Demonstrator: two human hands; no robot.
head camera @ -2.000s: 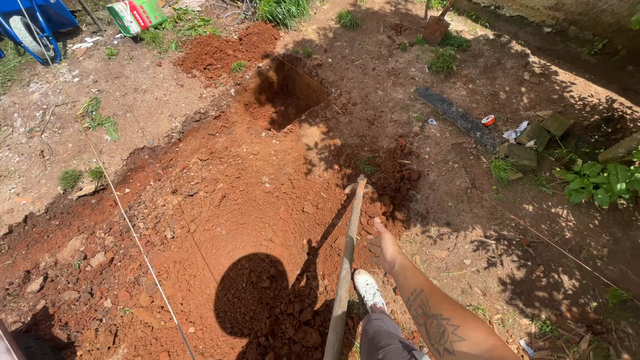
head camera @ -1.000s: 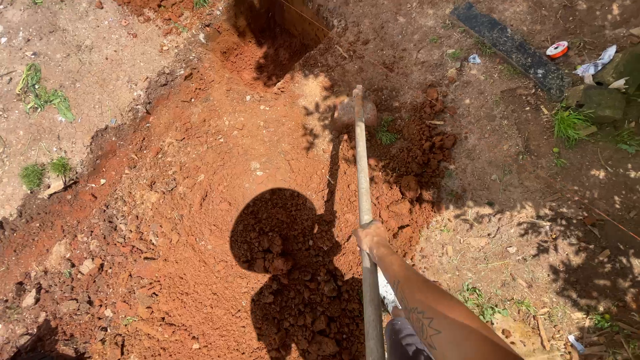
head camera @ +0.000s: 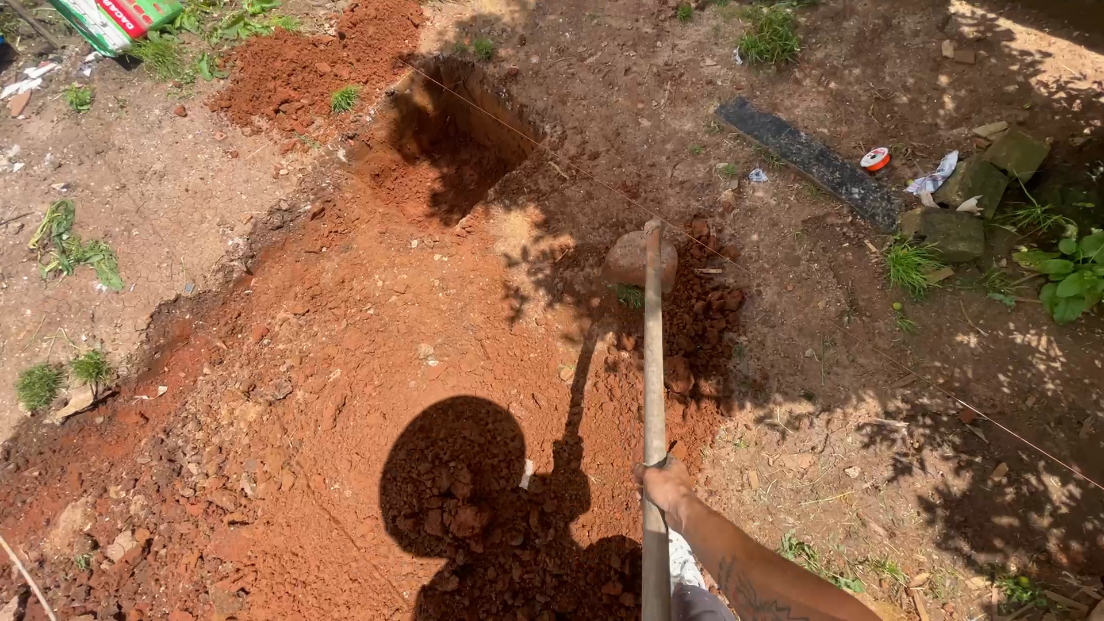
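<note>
My right hand (head camera: 666, 486) is closed around the long wooden handle (head camera: 655, 371) of a hoe, low in the view right of centre. The handle runs up from the bottom edge to the broad, soil-coloured metal blade (head camera: 625, 260), which is at the ground beside a strip of loose red clods (head camera: 709, 315). A small green weed (head camera: 630, 296) shows by the blade. My left hand is outside the view. Dug red soil (head camera: 371, 345) spreads to the left of the handle, with my shadow falling across it.
A square pit (head camera: 457, 142) lies beyond, with a soil heap (head camera: 319, 73) at its left. A thin string line (head camera: 604, 183) crosses the ground. To the right are a dark plank (head camera: 811, 159), an orange-and-white reel (head camera: 875, 159) and several mossy blocks (head camera: 949, 233). A white shoe (head camera: 683, 561) shows below my hand.
My right hand was off the handle two seconds ago, with its fingers extended; it has since closed around it. The view has tilted down and partly back up.
</note>
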